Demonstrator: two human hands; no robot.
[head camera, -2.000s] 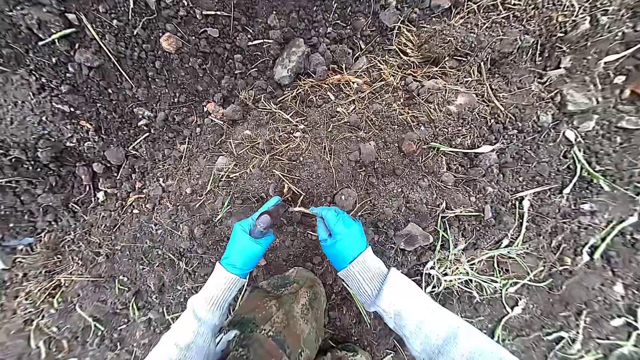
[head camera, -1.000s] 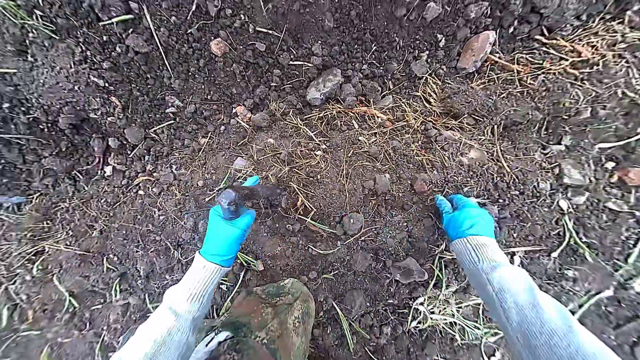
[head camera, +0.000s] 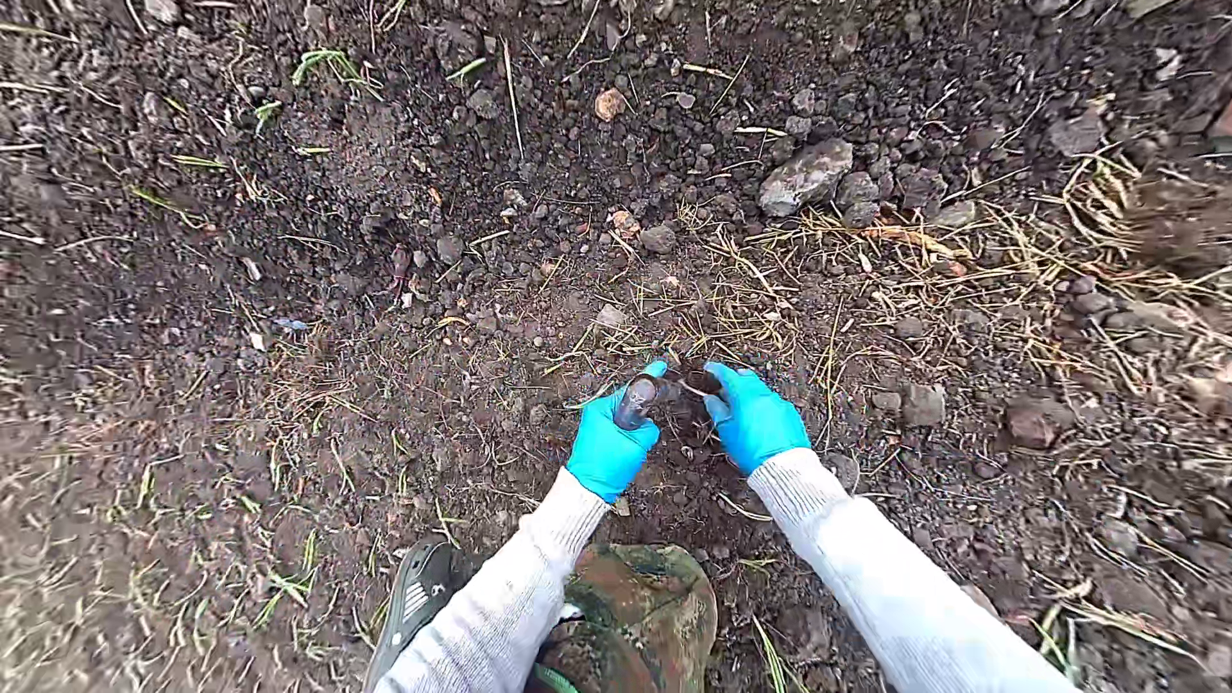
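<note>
My left hand (head camera: 613, 438), in a blue glove, is closed around a dark, rounded handle (head camera: 636, 400) of what looks like a small hand tool. The tool's far end is dark and hard to tell from the soil. My right hand (head camera: 756, 419), also gloved in blue, is just to the right, its fingertips at a thin pale root or stem (head camera: 695, 389). Whether the fingers pinch it cannot be told. Dark soil (head camera: 685, 433) lies between and below both hands.
A large grey stone (head camera: 807, 178) lies ahead to the right, near dry straw-like roots (head camera: 760, 289). A reddish stone (head camera: 1039, 422) is at the right. My camouflage-clad knee (head camera: 640, 616) and a dark shoe (head camera: 419, 587) are at the bottom.
My right hand was well off to the right one second ago and is back beside the left. My left hand keeps the dark tool. The view has shifted to the left.
</note>
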